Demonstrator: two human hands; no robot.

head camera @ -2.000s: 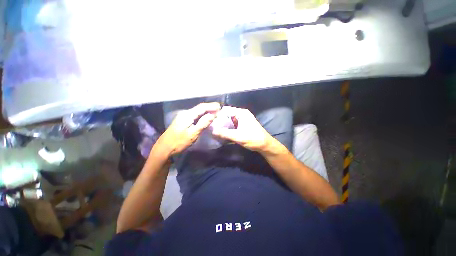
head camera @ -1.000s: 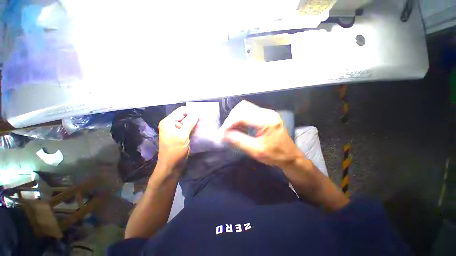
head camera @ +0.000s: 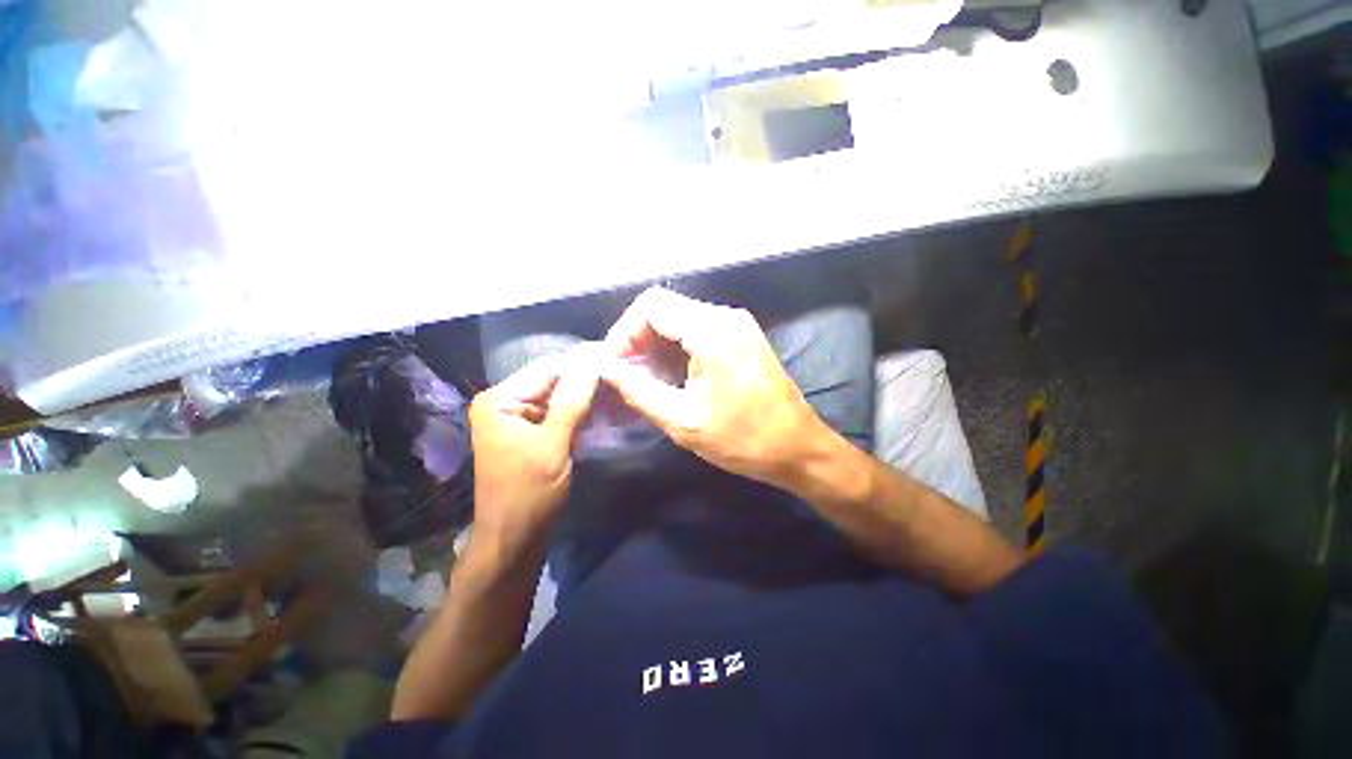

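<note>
A small thin pale lilac cloth piece (head camera: 620, 427) hangs between my two hands over my lap, just in front of the table edge. It is mostly hidden by my fingers, so its shape is hard to tell. My left hand (head camera: 531, 430) pinches it with thumb and fingers. My right hand (head camera: 712, 378) holds it too, with thumb and forefinger curved into a ring. The fingertips of both hands meet or nearly meet.
The white machine table (head camera: 445, 252) runs across the top, glaring under the lamp, with a rectangular opening (head camera: 808, 131). Lilac and blue pieces (head camera: 111, 200) lie at its left end. A black plastic bag (head camera: 398, 445) stands left of my legs. Black-yellow tape (head camera: 1036, 475) marks the floor at right.
One second ago the piece was spread flat between my hands with a white edge showing. Now it is gathered, and my right hand has moved in to my left fingertips.
</note>
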